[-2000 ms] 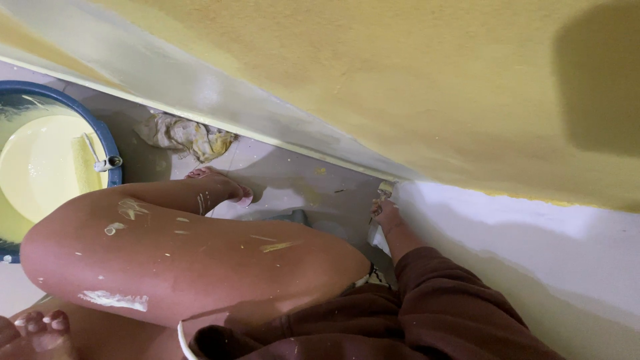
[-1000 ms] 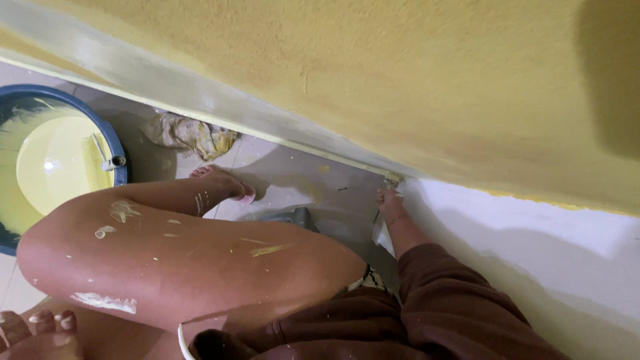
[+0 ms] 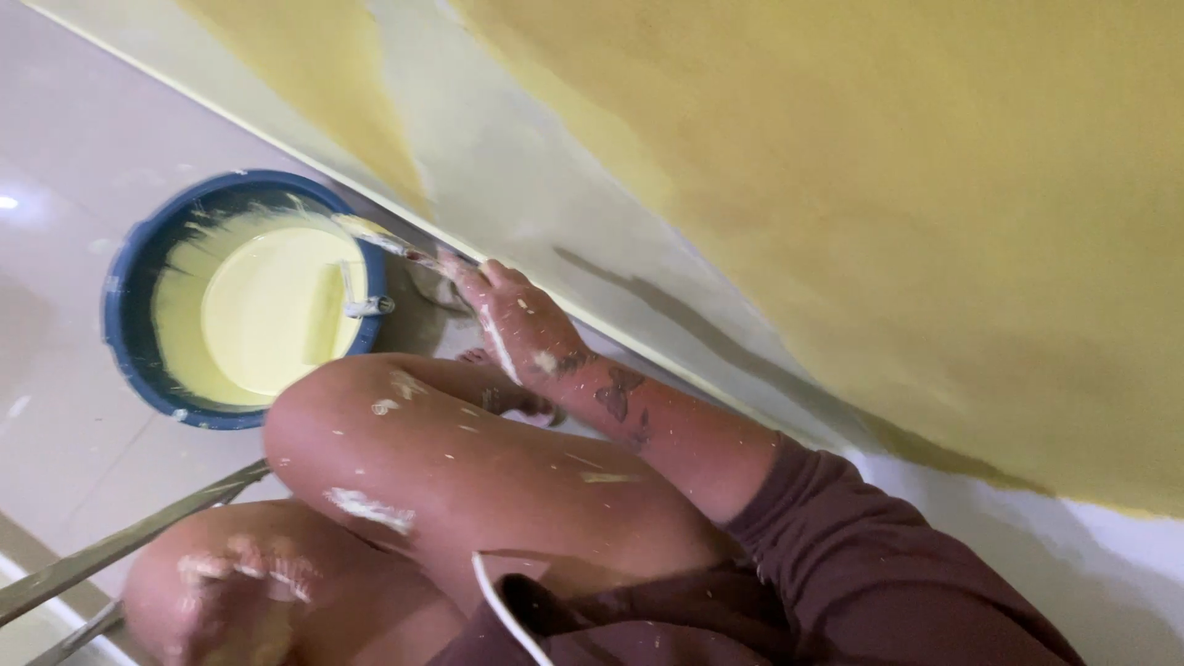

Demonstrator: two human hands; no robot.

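My right hand [image 3: 527, 324], spotted with paint, holds a paintbrush [image 3: 407, 250] beside the skirting. The brush's paint-covered head is over the right rim of a blue plastic tub [image 3: 116, 305]. Pale yellow paint [image 3: 259, 305] fills the bottom of the tub, and a paint roller [image 3: 324, 314] lies in it with its metal end on the rim. My left hand [image 3: 242, 592] is blurred at my bent knee at the lower left; its fingers are not clear.
The wall [image 3: 832, 231] on the right bears uneven yellow paint over a paler coat. A rag [image 3: 439, 287] lies on the tiled floor [image 3: 65, 388], partly hidden by my right hand. Long bars [image 3: 139, 546] cross the lower left. My legs are folded beside the tub.
My right hand has moved from the wall's base by the floor to the tub's rim. The view has shifted toward the tub. My left hand shows more fully at the knee.
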